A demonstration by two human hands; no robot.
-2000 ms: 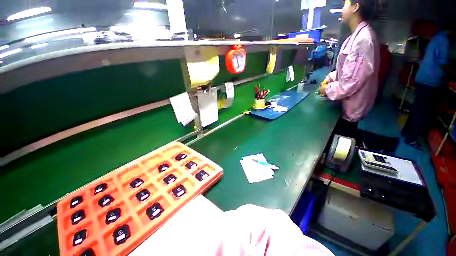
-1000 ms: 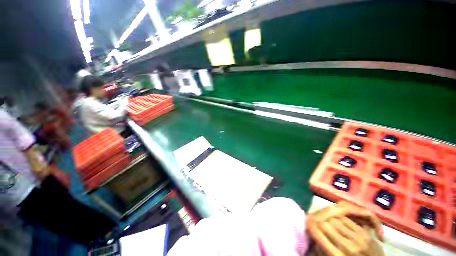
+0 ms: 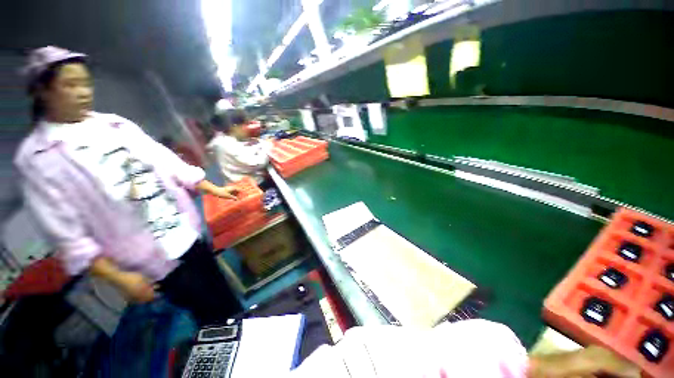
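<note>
The orange-red compartment tray is at the right edge, partly cut off. Small black rounded-square units with white marks sit in its visible pockets. My left hand is at the bottom right, blurred and cut off by the lower edge, close to the tray's near side. Its pink-white sleeve crosses the bottom. I cannot tell whether its fingers hold anything. My right hand is out of the picture.
A beige pad with black patterned edges lies on the green bench. A person in pink stands left, one hand on stacked orange trays. Another person sits behind. A calculator and white sheet are lower left.
The view has swung left from the earlier frames, so the tray now sits farther right. The standing person shows more fully. My left hand appears lower and farther right than one second ago.
</note>
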